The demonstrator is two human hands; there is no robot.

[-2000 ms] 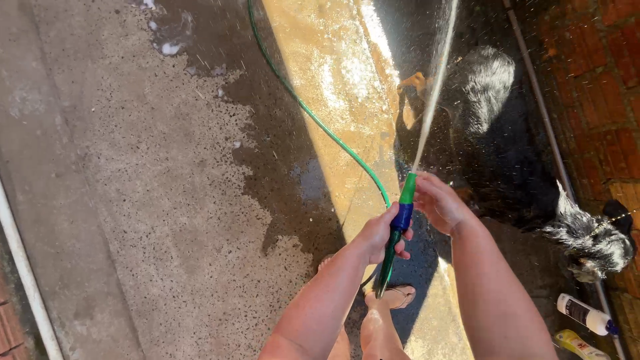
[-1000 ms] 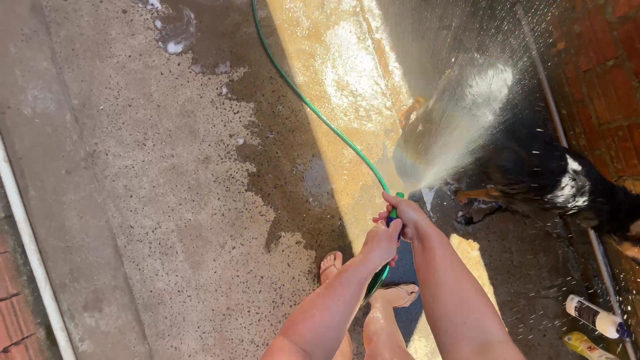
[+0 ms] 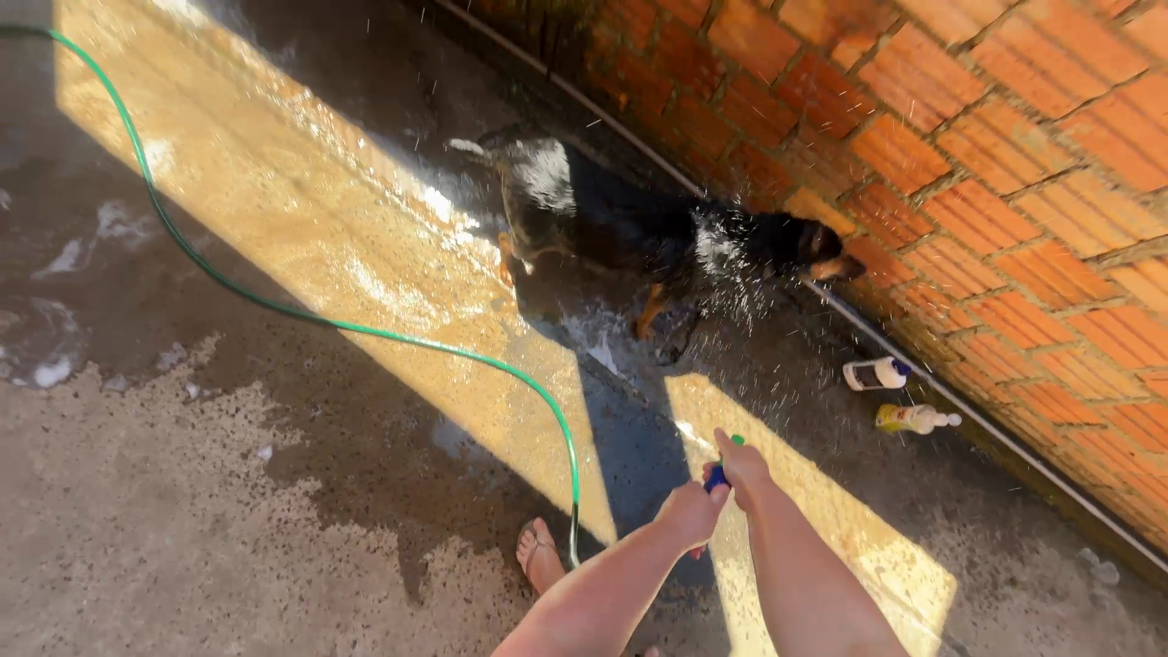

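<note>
My left hand (image 3: 691, 513) is closed around the body of a blue and green hose nozzle (image 3: 717, 478). Right above it, my right hand (image 3: 744, 467) wraps the nozzle's green front end, one finger pointing forward. A green garden hose (image 3: 456, 350) curves over the wet floor from the upper left and passes beside my foot. Ahead of my hands a black and tan dog (image 3: 630, 214) stands along the wall, its head to the right. Water drops fly around its neck and shoulders, and its coat shines wet. The jet itself is hard to make out.
A brick wall (image 3: 985, 173) with a thin pipe (image 3: 876, 333) at its base runs along the right. Near it lie a white bottle with a dark blue cap (image 3: 876, 373) and a yellow-labelled bottle (image 3: 915, 419). Foam spots the floor at left. My sandalled foot (image 3: 540, 552) is below.
The view has swung right toward the wall. The dog, bent over or facing away before, now stands side-on. The wide spray seen a second ago near the nozzle no longer shows as a fan.
</note>
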